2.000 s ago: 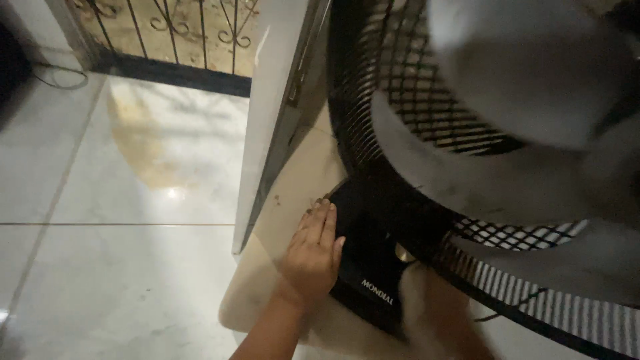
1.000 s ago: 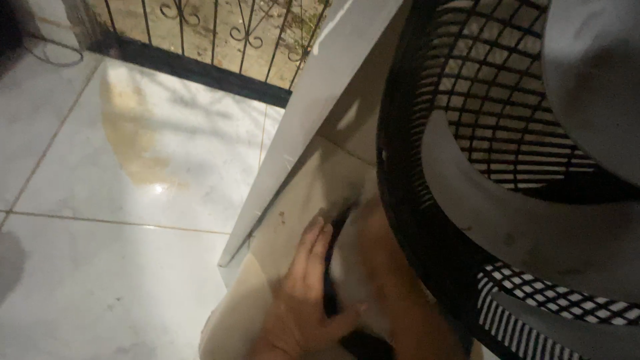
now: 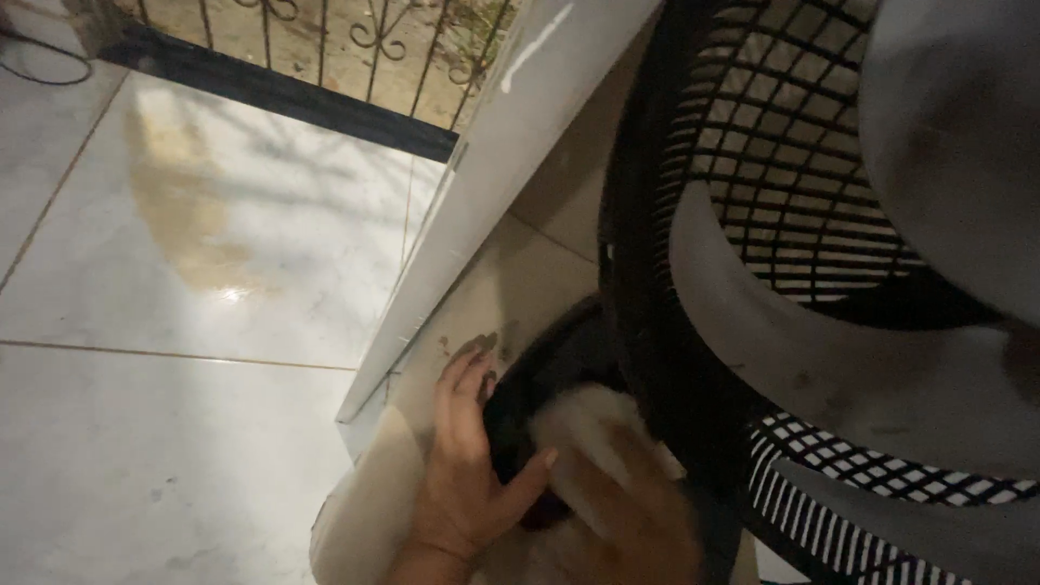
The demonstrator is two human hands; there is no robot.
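A black electric fan with a round grille [image 3: 642, 211] and grey blades [image 3: 780, 349] fills the right side. Its black base [image 3: 561, 349] rests on a beige surface [image 3: 366, 512]. My left hand [image 3: 471, 471] lies along the left edge of the base, fingers extended and thumb apart. Over the base, my right hand [image 3: 634, 504] is blurred and presses a pale cloth [image 3: 581, 414] against it. The grille overhangs the base and hides its right part.
A white door or panel edge [image 3: 479, 195] runs diagonally beside the beige surface. White floor tiles [image 3: 268, 455] bear a yellowish patch of light at the left. A metal gate with scrollwork [image 3: 378, 41] stands behind a dark threshold [image 3: 284, 89]. A dark cable [image 3: 49, 81] lies at the upper left.
My right hand and the cloth have moved from the lower right of the base up over its middle. My left hand stays at the base's left edge. The view has shifted.
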